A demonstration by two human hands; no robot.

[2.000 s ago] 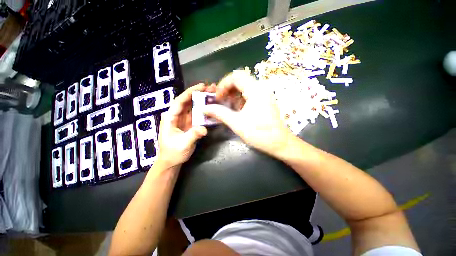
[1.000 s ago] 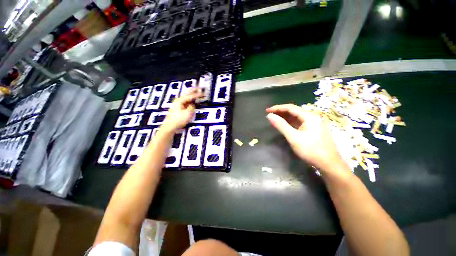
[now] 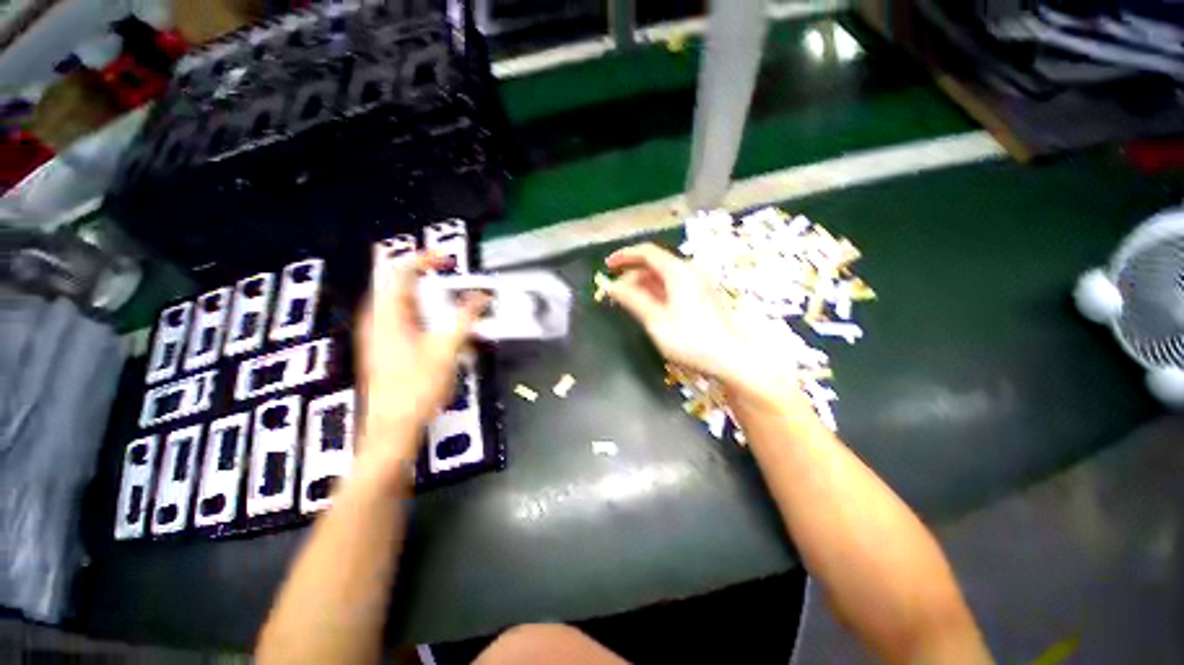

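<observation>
My left hand (image 3: 403,331) holds a white frame part (image 3: 519,307) sideways above the right edge of the black parts tray (image 3: 279,520). The frame part is blurred, with a window and a smaller opening. White frames stand in rows in the tray, such as this one (image 3: 275,455). My left hand and forearm hide part of the tray. My right hand (image 3: 669,312) is left of the strip heap, thumb and fingers close together. A small yellow-tan piece (image 3: 603,287) shows at its fingertips; whether it is gripped is hard to tell.
A large heap of white and tan strips (image 3: 766,266) lies at the right. Small loose tabs (image 3: 564,386) lie between tray and heap. Black stacked trays (image 3: 325,143) stand at the back left. A grey-white sheet (image 3: 52,442) hangs at left, a metal post (image 3: 723,111) behind, a fan (image 3: 1156,292) at right.
My left hand has lifted a frame part from the tray's back row, leaving a gap there. My right hand's fingers have closed together. The view has shifted, bringing the fan in.
</observation>
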